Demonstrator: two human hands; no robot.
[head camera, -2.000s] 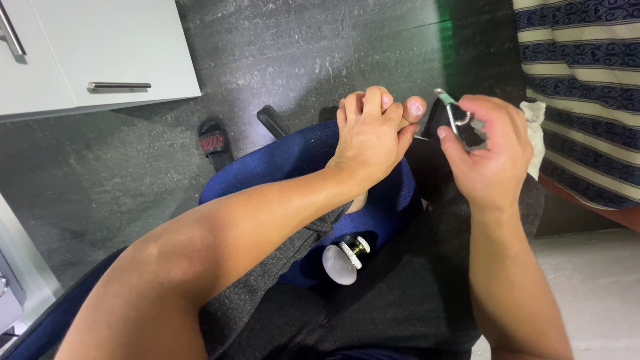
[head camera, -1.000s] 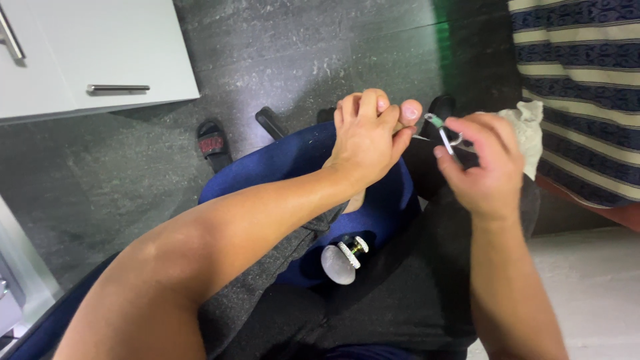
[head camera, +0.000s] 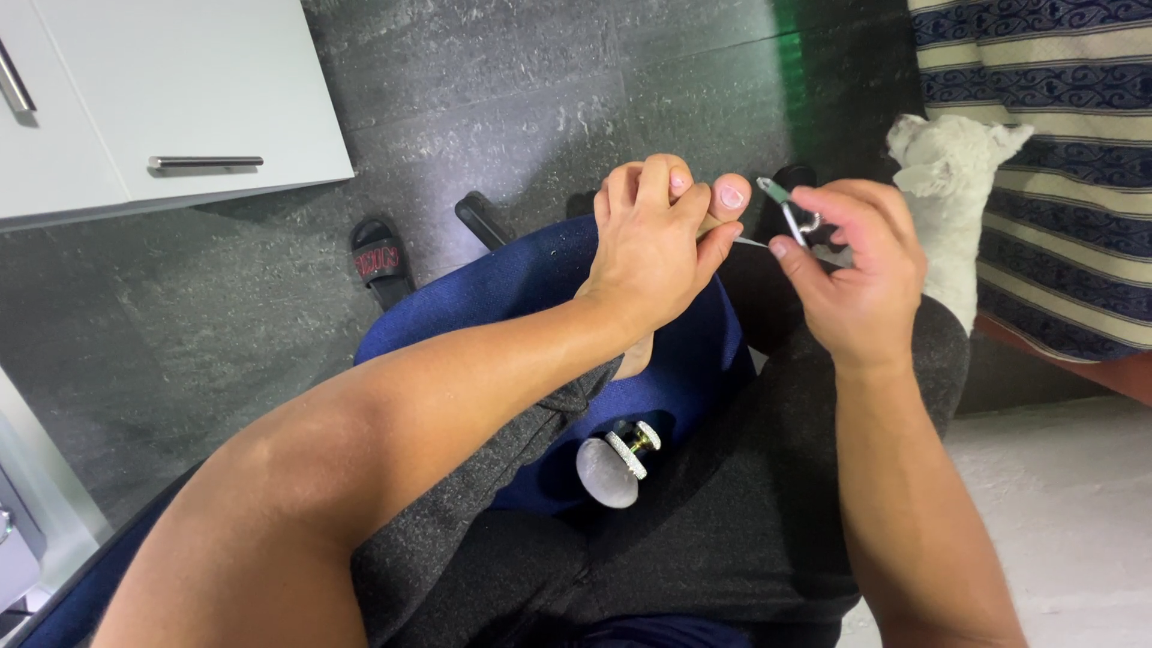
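My left hand (head camera: 650, 236) is wrapped over the toes of a bare foot (head camera: 635, 356), which rests on a blue fabric chair seat (head camera: 693, 337). The big toe (head camera: 730, 195) sticks out past my fingers. Just right of it, my right hand (head camera: 859, 256) holds nail clippers (head camera: 784, 209) between thumb and fingers, their tip apart from the toe. A thin pale sliver or tool part (head camera: 751, 241) lies between the left thumb and the clippers; what it is, I cannot tell. A round white knob-like object with a brass-coloured stem (head camera: 608, 472) lies on the seat between the legs.
A white dog (head camera: 956, 193) stands at the right beside a striped blue and cream cloth (head camera: 1062, 171). On the dark tiled floor lies a black slide sandal (head camera: 380, 261), near a black chair part (head camera: 481, 220). White cabinets (head camera: 225, 99) with metal handles fill the upper left.
The white dog has come further into view beside the striped cloth, its head now showing. My right hand with the clippers has shifted slightly; my left hand keeps its hold on the foot.
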